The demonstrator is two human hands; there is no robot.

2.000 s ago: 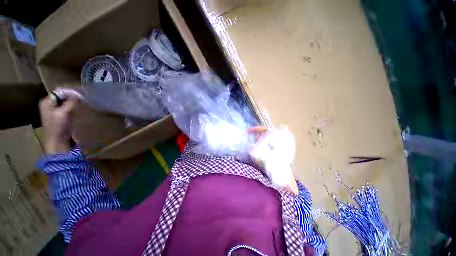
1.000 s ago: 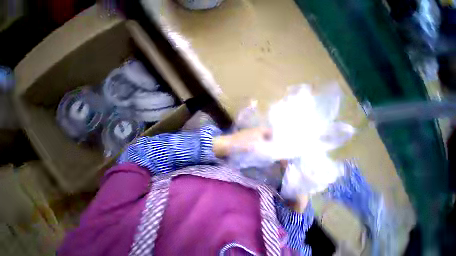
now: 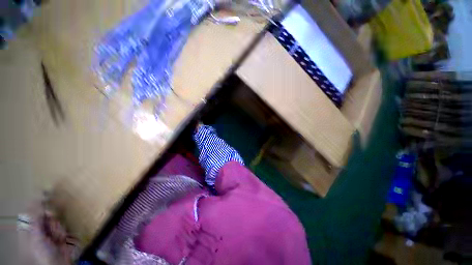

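The view is strongly blurred. A fanned bundle of blue-white lead wires (image 3: 147, 44) lies on the cardboard-covered bench (image 3: 103, 165) at the upper left. Black tweezers (image 3: 52, 96) lie on the bench to its left as a narrow V. A bright whitish patch (image 3: 150, 129) shows near the bench edge; I cannot tell what it is. My left hand (image 3: 56, 233) seems to be the blurred reddish shape at the lower left; its fingers are unclear. My right striped sleeve reaches up to the dark bench edge, where only a sliver of my right hand (image 3: 197, 124) shows.
An open carton (image 3: 295, 93) with a white sheet and black dotted edge stands right of the bench. Green floor (image 3: 336, 212) shows below it. At the far right are stacked brown sheets (image 3: 432, 108), a yellow item (image 3: 403, 31) and a blue item (image 3: 401, 178).
The view has swung right, bringing in the dotted-edge carton; the carton of round units is out of view. The crinkled plastic bag no longer shows clearly in my hands, which have moved apart.
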